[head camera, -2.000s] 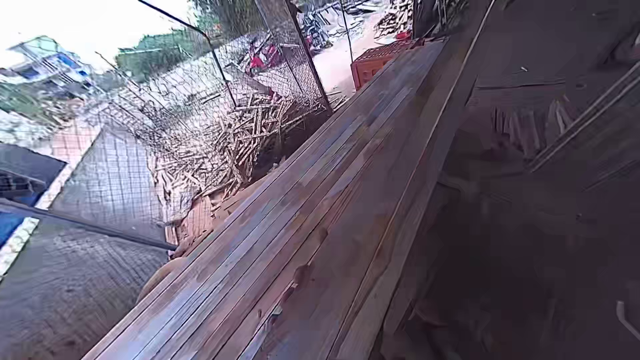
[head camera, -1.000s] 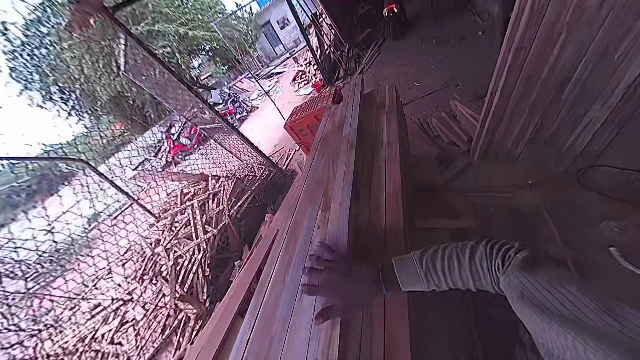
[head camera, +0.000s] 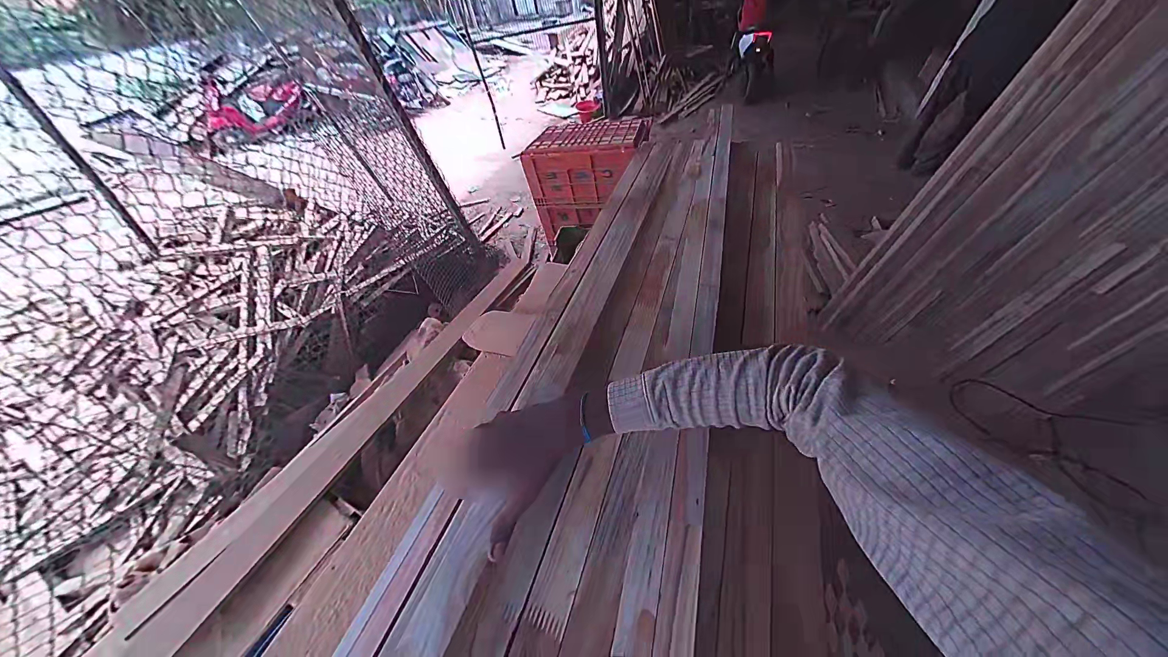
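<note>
Long wooden boards lie side by side, running away from me. My right hand, blurred, with a blue band at the wrist and a checked sleeve, is over the boards on the left side of the stack. Its thumb points down onto the wood; the fingers are too blurred to tell whether they grip an edge. To the left, a separate pale plank runs along the stack. My left hand is out of the frame.
Wire mesh fence and a heap of scrap sticks are on the left. A red plastic crate stands at the boards' far end. Large wooden panels lean at the right. A motorcycle and a person's legs are farther back.
My right hand has moved left across the boards since a second ago. Two seconds ago no sleeve was in view. The view has turned considerably.
</note>
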